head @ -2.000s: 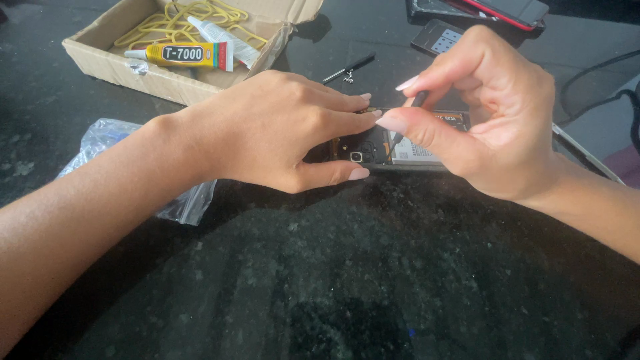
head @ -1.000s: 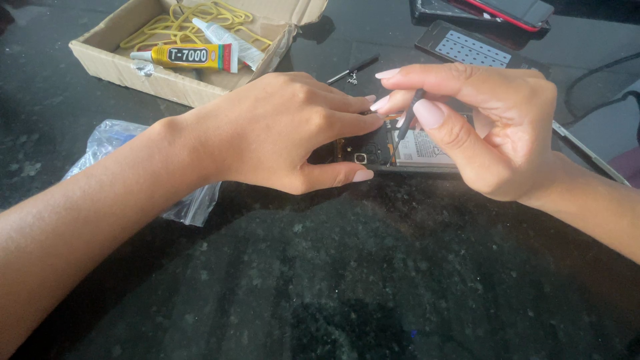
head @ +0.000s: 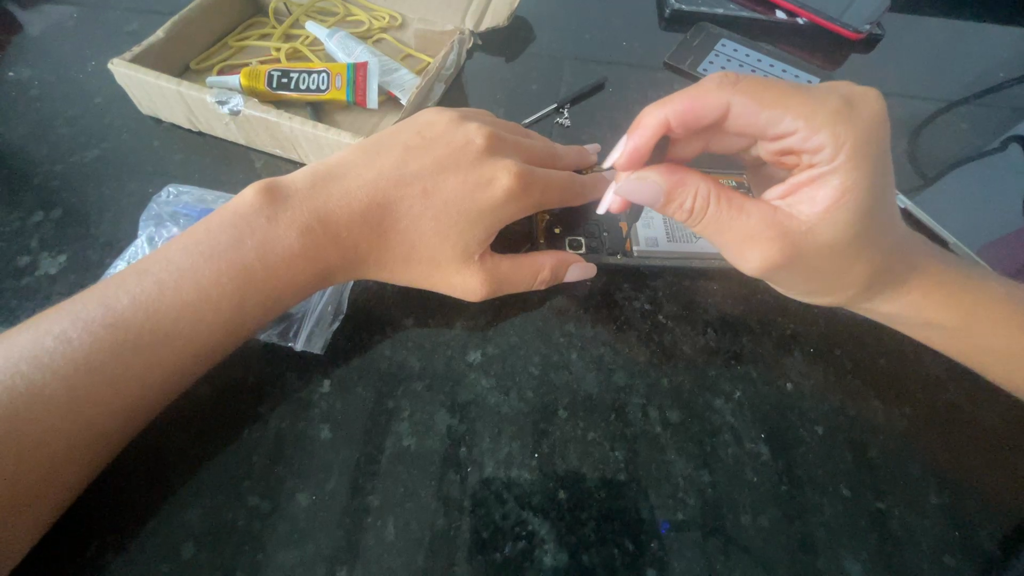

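Observation:
An opened smartphone (head: 596,240) lies on the dark speckled stone tabletop, its battery (head: 672,237) and inner parts bared. My left hand (head: 472,200) rests over the phone's left end, thumb at the near edge and fingers across the far side. Over the battery hovers my right hand (head: 768,184), its thumb and fingertips pinched together near the phone's middle. A dark thin tool shows partly behind those fingers; most of it is hidden. Beyond the phone lie a black-handled screwdriver (head: 579,94) and a small cluster of screws (head: 563,118).
An open cardboard box (head: 280,144) at back left holds a yellow cord (head: 288,32), a T-7000 glue tube (head: 308,82) and a whitish tube (head: 364,60). A clear plastic bag (head: 308,320) lies under my left forearm. At back right are a dark perforated-pattern panel (head: 748,60) and a red-edged phone (head: 840,16).
The dark tool stood out plainly between my right thumb and fingers one second ago; now the fingers mostly cover it. My left hand stays on the phone.

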